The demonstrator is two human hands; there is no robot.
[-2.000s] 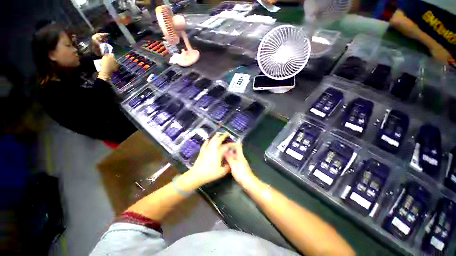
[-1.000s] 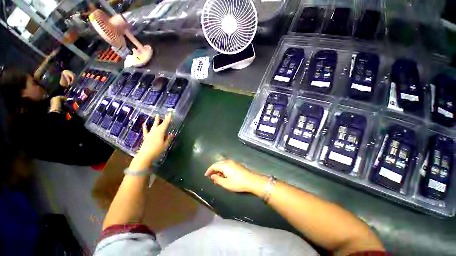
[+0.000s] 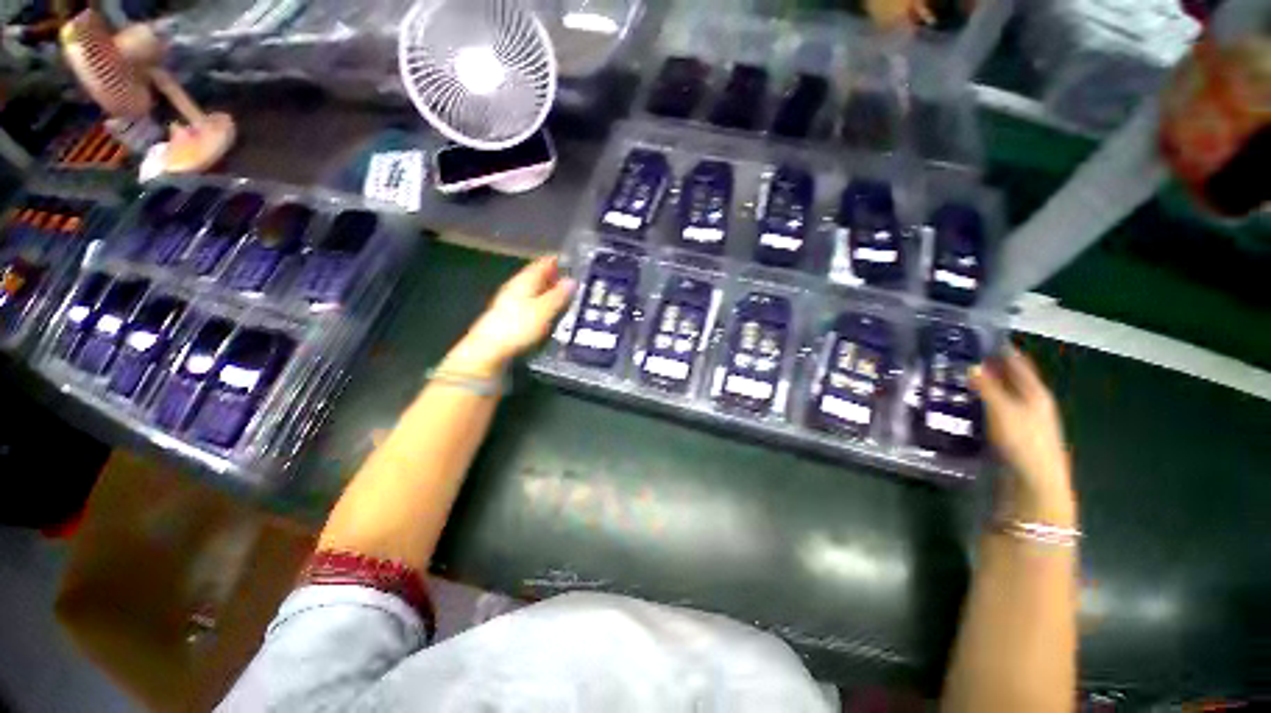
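Note:
A clear blister tray (image 3: 892, 453) lies in front of me with two rows of dark purple phones, backs up, each with a white label. One such phone (image 3: 754, 353) sits in the middle of its near row. My left hand (image 3: 526, 309) is at the tray's left edge. My right hand (image 3: 1020, 418) is at its right edge, slightly blurred. Both hands appear to hold the tray by its sides; the fingertips are partly hidden.
Another clear tray (image 3: 273, 467) with phones face up lies at left. A white fan (image 3: 478, 70), a phone-like device (image 3: 495, 162) and a pink fan (image 3: 186, 144) stand beyond. Another tray with dark phones (image 3: 740, 98) is behind. A blurred slanting pale post (image 3: 1094, 209) is at right.
My hands have moved from the left tray and the bench to both sides of the tray of back-up phones. The view has shifted right.

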